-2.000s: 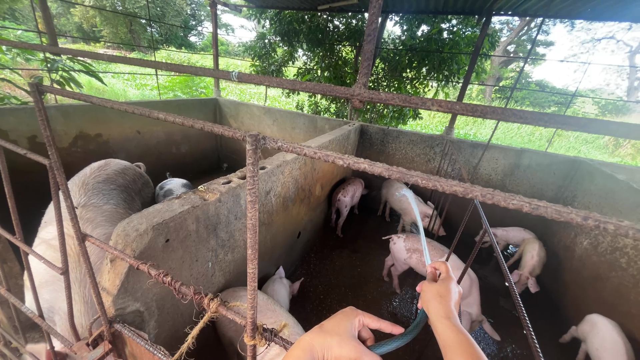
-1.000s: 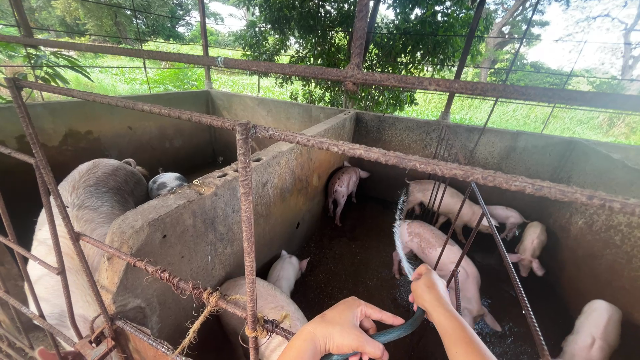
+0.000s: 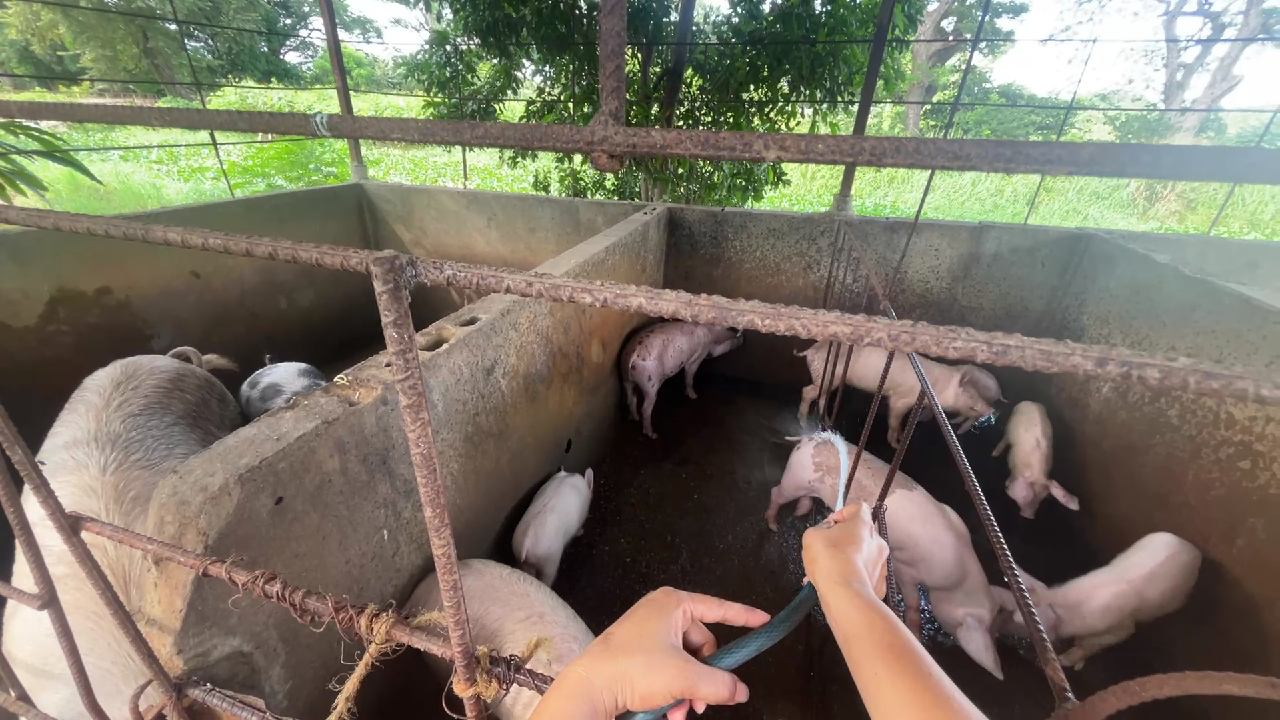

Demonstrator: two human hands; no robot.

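A green braided garden hose (image 3: pixel 765 640) runs up from the bottom edge between my hands. My right hand (image 3: pixel 847 550) is closed around its outlet end, and a stream of water (image 3: pixel 848 462) leaves it toward the back of a pink pig (image 3: pixel 915 520). My left hand (image 3: pixel 665 650) is lower and to the left, its thumb and fingers curled around the hose with the index finger stretched out. Both hands are inside the rusty rebar rail (image 3: pixel 740 312). The tip of the hose is hidden by my right fingers.
Several more pigs stand in the wet pen, one by the partition (image 3: pixel 555 515). A concrete dividing wall (image 3: pixel 330 480) separates a large pig (image 3: pixel 130 430) and a spotted one (image 3: pixel 278 386). A rusty upright bar (image 3: pixel 425 460), tied with rope, and slanted rebars (image 3: pixel 990 520) stand close to my arms.
The water stream has shifted and now lands on the back of the nearest pink pig. A small pig by the partition has turned, and pigs on the right have moved about.
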